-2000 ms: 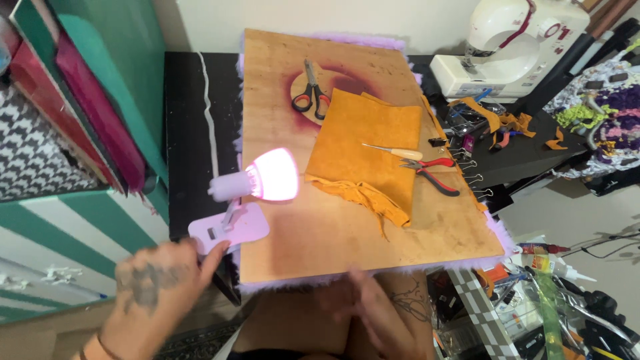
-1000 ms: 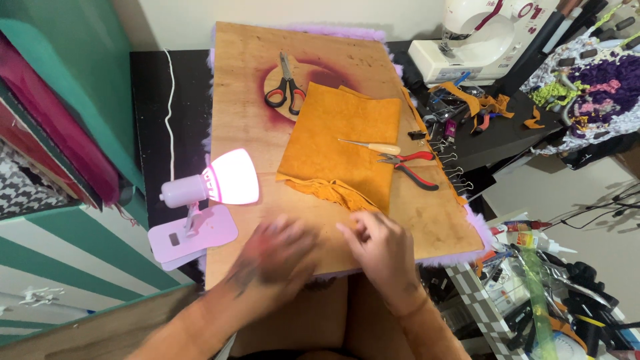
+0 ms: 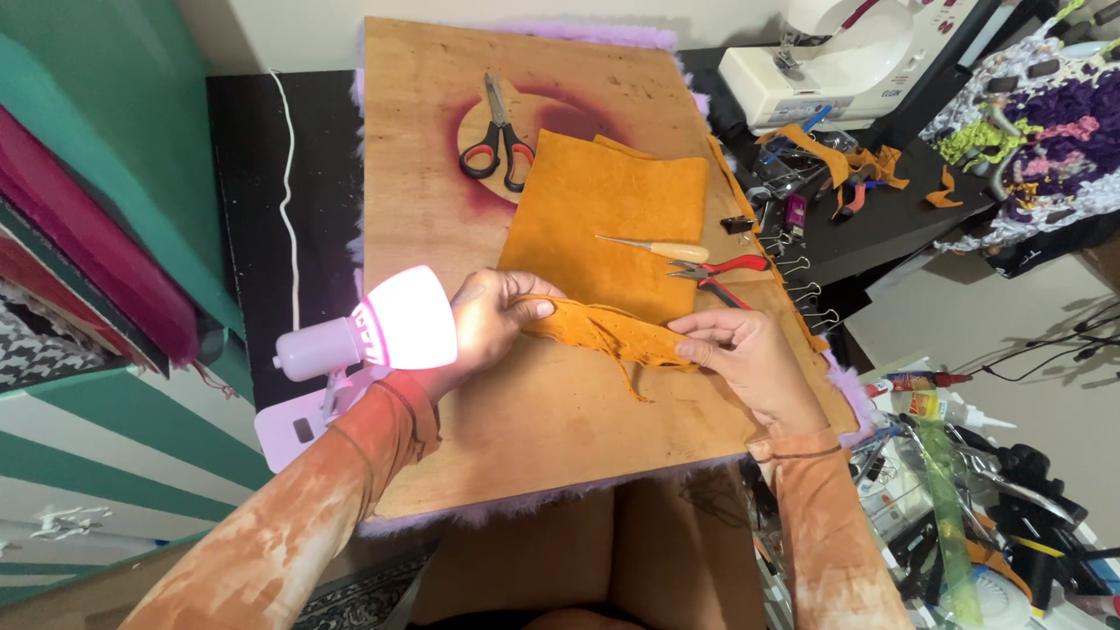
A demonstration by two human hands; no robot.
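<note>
My left hand (image 3: 499, 317) pinches the left end of a laced edge of mustard-yellow suede (image 3: 612, 337), and my right hand (image 3: 731, 354) pinches its right end. Small holes and a dangling strip show along that edge. Beyond it, the folded suede piece (image 3: 608, 197) lies on a wooden board (image 3: 525, 446) trimmed with lilac fur. On the suede rests an awl (image 3: 678, 250) with a wooden handle, its tip pointing left. Red-and-black pliers (image 3: 713, 271) lie beside the awl, partly over the board. Scissors (image 3: 499, 140) with black-and-red handles lie farther back.
A lit lilac clip lamp (image 3: 407, 319) stands by my left forearm. Several binder clips (image 3: 805, 293) line the board's right edge. Behind them are suede scraps (image 3: 814, 157) and a sewing machine (image 3: 814, 70). Glue bottles and tools crowd the lower right.
My left hand has left the lamp base, where it was two seconds ago. Both hands have moved onto the suede's near edge and taken hold of it, lifting it somewhat.
</note>
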